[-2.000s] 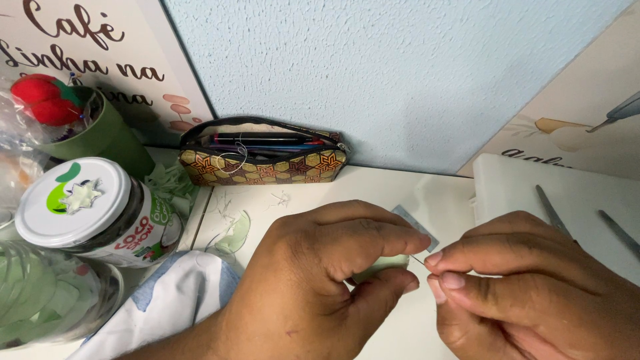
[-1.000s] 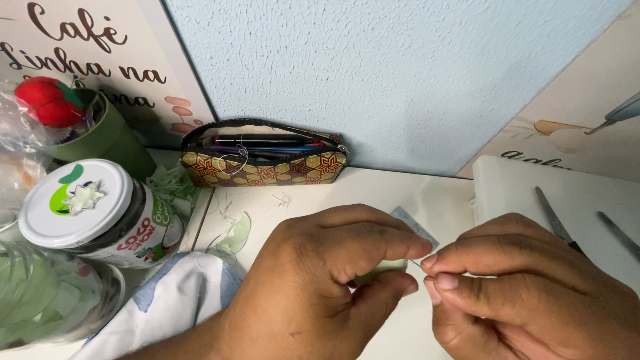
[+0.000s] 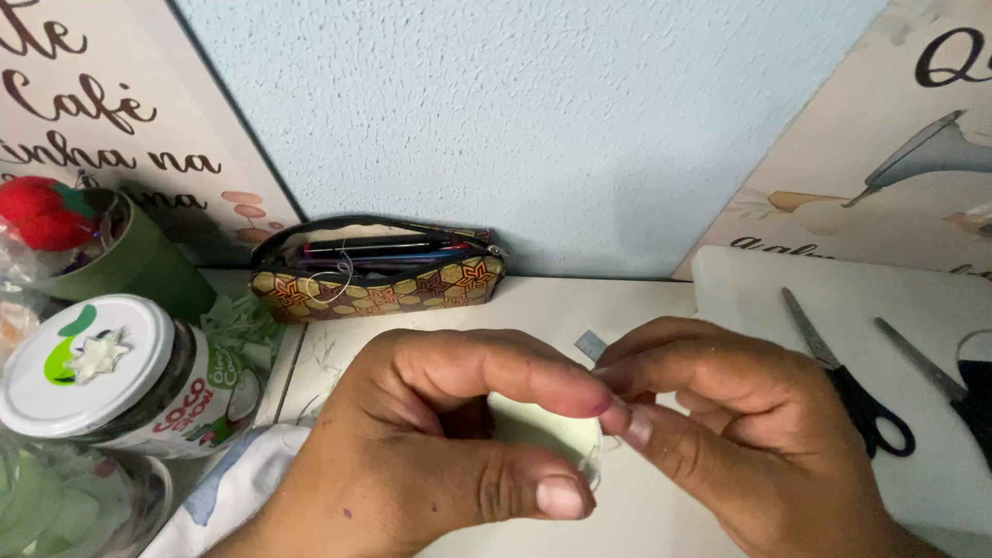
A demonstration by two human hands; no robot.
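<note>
Between thumb and fingers, my left hand (image 3: 465, 442) holds a pale green rounded piece (image 3: 546, 426), whose material I cannot tell. My right hand (image 3: 721, 418) is at the right edge of that piece, its thumb and index fingertips pinched together beside my left index fingertip. Whatever is pinched there is hidden by the fingers. Fine thread-like strands (image 3: 593, 465) show at the piece's right rim. Behind the hands, a small grey metal strip (image 3: 591, 346) lies on the white table.
A patterned zip pouch (image 3: 380, 291) with pens stands against the wall. At left are a lidded glass jar (image 3: 85, 364), a green pot (image 3: 139, 263) with a red pincushion (image 3: 43, 213), and a white-blue cloth (image 3: 225, 488). Black-handled scissors (image 3: 845, 372) lie on a white board (image 3: 744, 287) at right.
Both hands have turned, so more of the pale green piece shows. The right fingertips have come up against my left index fingertip. The view has shifted somewhat.
</note>
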